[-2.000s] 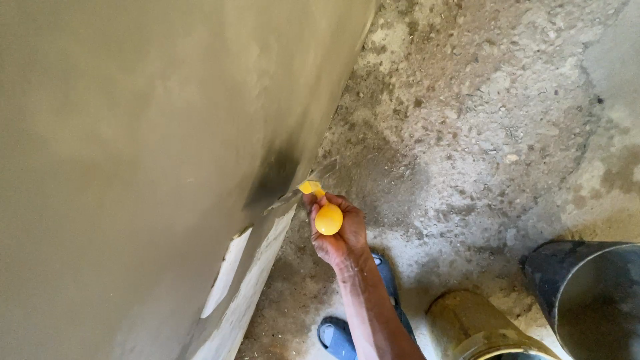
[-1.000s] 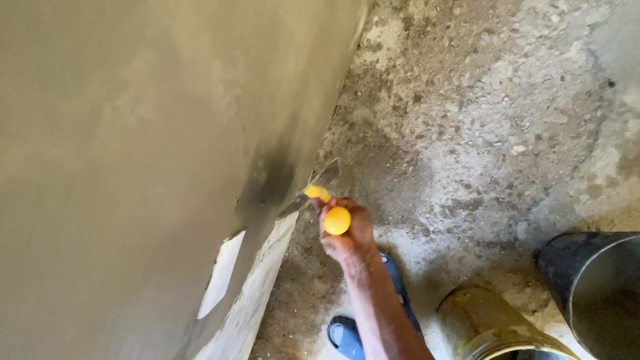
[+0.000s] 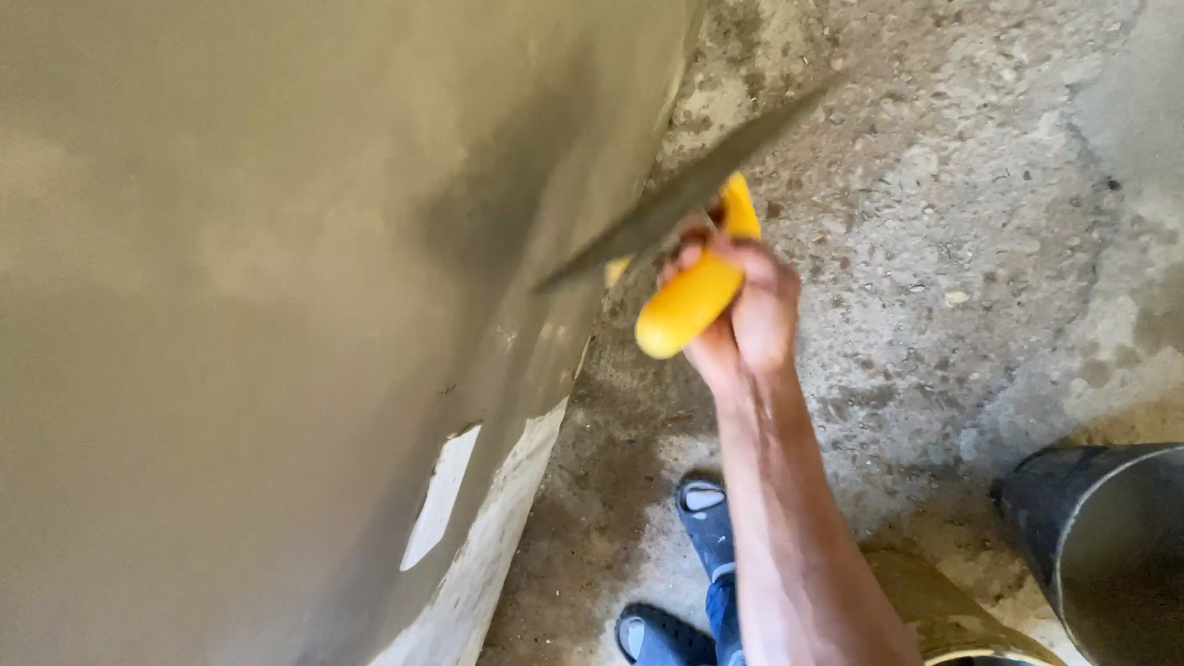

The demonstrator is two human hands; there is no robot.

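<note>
My right hand [image 3: 740,296] is closed around the yellow handle of a plastering trowel [image 3: 684,199]. The long, thin metal blade runs diagonally above the fingers. Its lower left end lies over the wall's lower part in view, and its other end over the floor; whether it touches the wall cannot be told. Wet-looking grey-brown plaster covers most of the wall [image 3: 231,277], with a darker patch left of the blade. Below, a pale uncoated patch [image 3: 442,498] and a pale strip [image 3: 495,536] along the wall's foot show through. My left hand is out of view.
Rough, stained concrete floor [image 3: 925,277] meets the wall's foot. At the lower right stand a dark bucket [image 3: 1036,504] and a yellowish bucket [image 3: 934,597], both partly cut off. My feet in blue clogs [image 3: 708,532] are beside my forearm.
My right hand has lifted with the trowel, away from the wall's foot, and looks larger in view. The blade has turned and now shows at full length. More of the pale strip was hidden earlier.
</note>
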